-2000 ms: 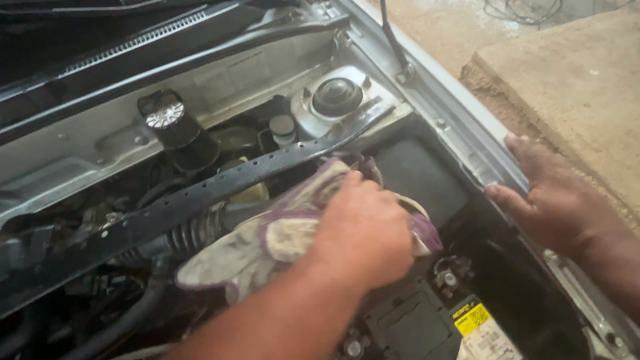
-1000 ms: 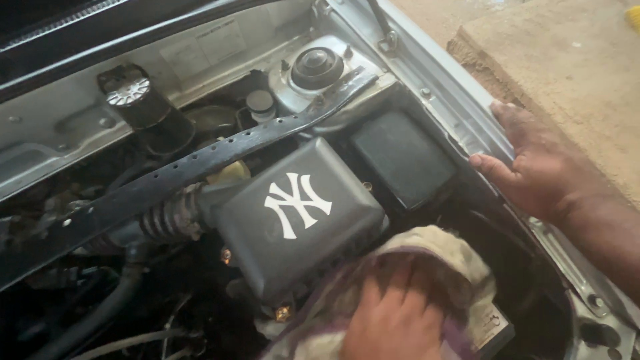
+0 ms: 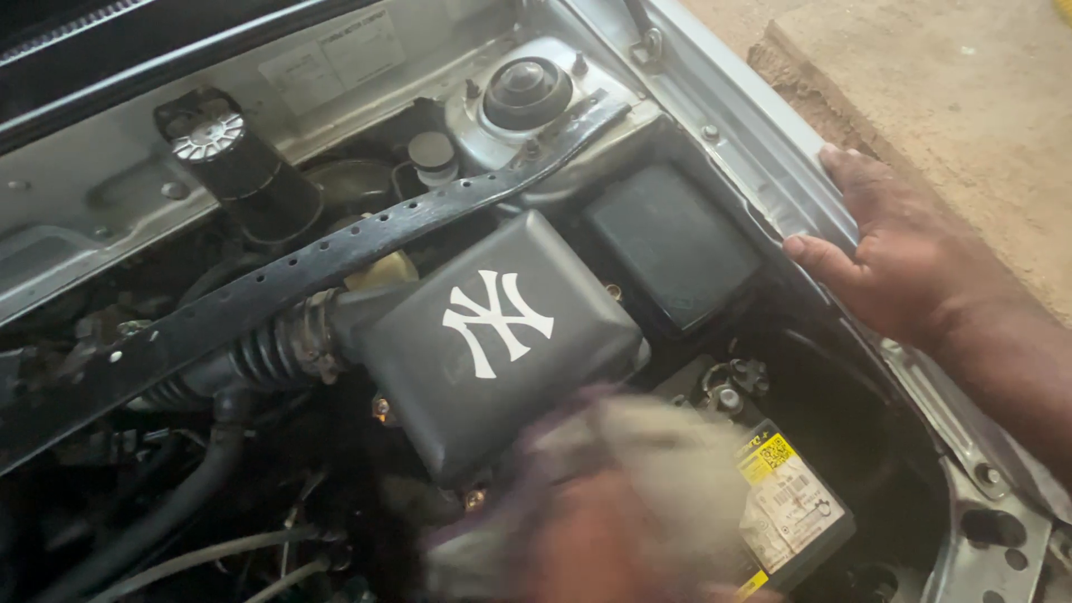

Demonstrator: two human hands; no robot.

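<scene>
My left hand (image 3: pixel 595 536), blurred, is at the bottom of the view with a pale cloth with purple edging (image 3: pixel 670 461) in its grip. The cloth lies over the near edge of a black plastic air filter box (image 3: pixel 502 335) with a white emblem, and covers part of the car battery (image 3: pixel 791 502). My right hand (image 3: pixel 904 243) rests on the silver fender edge (image 3: pixel 754 126) with its thumb spread over the inner side. It holds no loose thing.
A perforated black metal bar (image 3: pixel 335 251) crosses the engine bay behind the air filter box. A black lidded box (image 3: pixel 674 243), a strut mount (image 3: pixel 528 88), a black canister (image 3: pixel 260 184) and a ribbed intake hose (image 3: pixel 276 347) surround it. Concrete (image 3: pixel 946 75) lies beyond the fender.
The cloth in my left hand was on top of the air filter box, then nearer the battery; now it is at the box's near edge. My right hand stays on the fender.
</scene>
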